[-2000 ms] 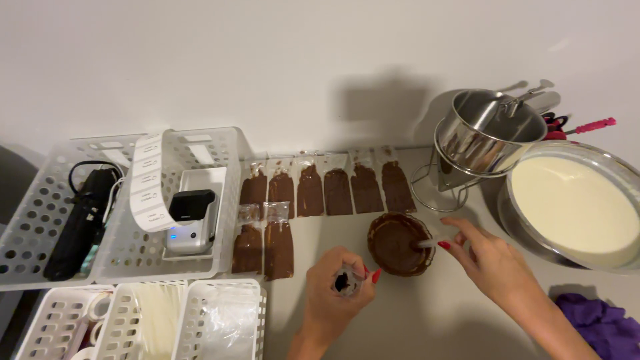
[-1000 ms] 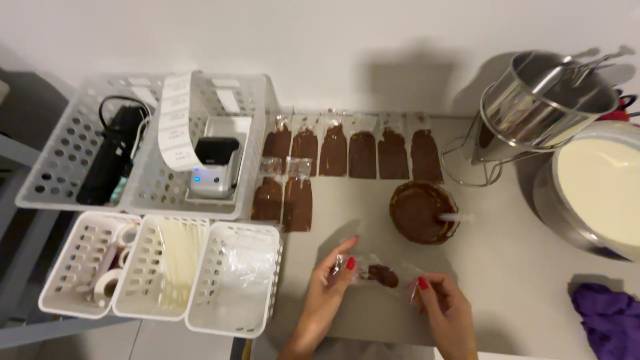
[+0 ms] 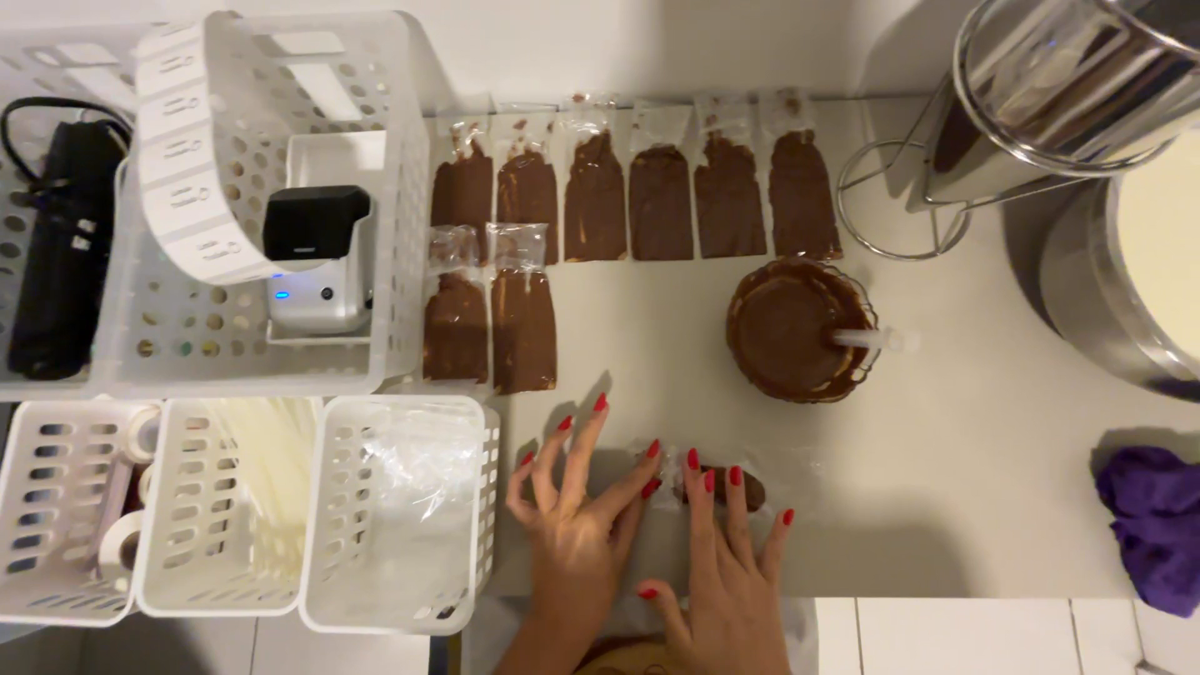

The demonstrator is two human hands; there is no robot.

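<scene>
A clear plastic bag with brown chocolate mixture (image 3: 749,489) in it lies flat near the counter's front edge. The fingers of my right hand (image 3: 731,562) rest spread on top of it, pressing the filled part. My left hand (image 3: 581,506) has its thumb and index finger at the bag's left end, the other fingers spread on the counter. Beyond my right hand stands a glass bowl of chocolate mixture (image 3: 783,328) with a clear-handled spoon (image 3: 877,339) leaning in it. Several flat filled bags (image 3: 661,206) lie in rows at the back left.
White plastic baskets (image 3: 403,600) hold clear bags, pale sticks and tape rolls at the left. Behind them, a larger basket (image 3: 398,197) holds a label printer (image 3: 323,272). A metal funnel (image 3: 1031,84) on a wire stand, a pot of cream-coloured liquid (image 3: 1078,272) and purple cloth (image 3: 1158,525) are at the right.
Two seconds ago my right hand was at the spoon in the bowl. The bag was held between both hands one second ago; now it lies on the counter under my right fingers. The view has moved closer.
</scene>
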